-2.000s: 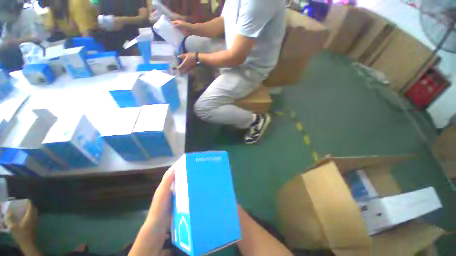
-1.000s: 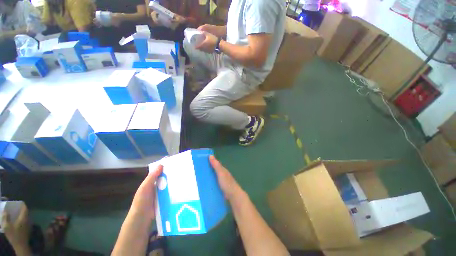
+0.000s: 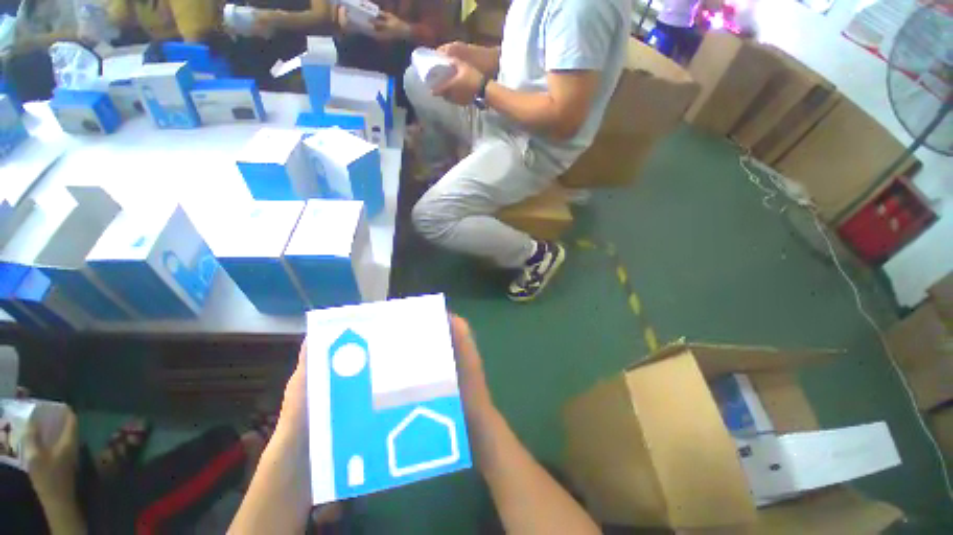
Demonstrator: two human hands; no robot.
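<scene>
A blue and white retail box (image 3: 387,402) is held upright in front of me, low in the middle of the view. A white face with a blue fan-like shape and a white house outline is turned towards me. My left hand (image 3: 293,418) grips its left side and my right hand (image 3: 470,381) grips its right side. The fingers are partly hidden behind the box.
A white-topped table (image 3: 136,172) with rows of retail boxes (image 3: 256,256) is ahead left. An open shipping carton (image 3: 684,439) holding boxes is at lower right. A seated person (image 3: 554,99) is ahead. Another person's hand (image 3: 50,444) is at lower left.
The held box has turned from its plain blue side to the printed white and blue face. My right hand has come into view on its right side. The seated person now holds a small white object.
</scene>
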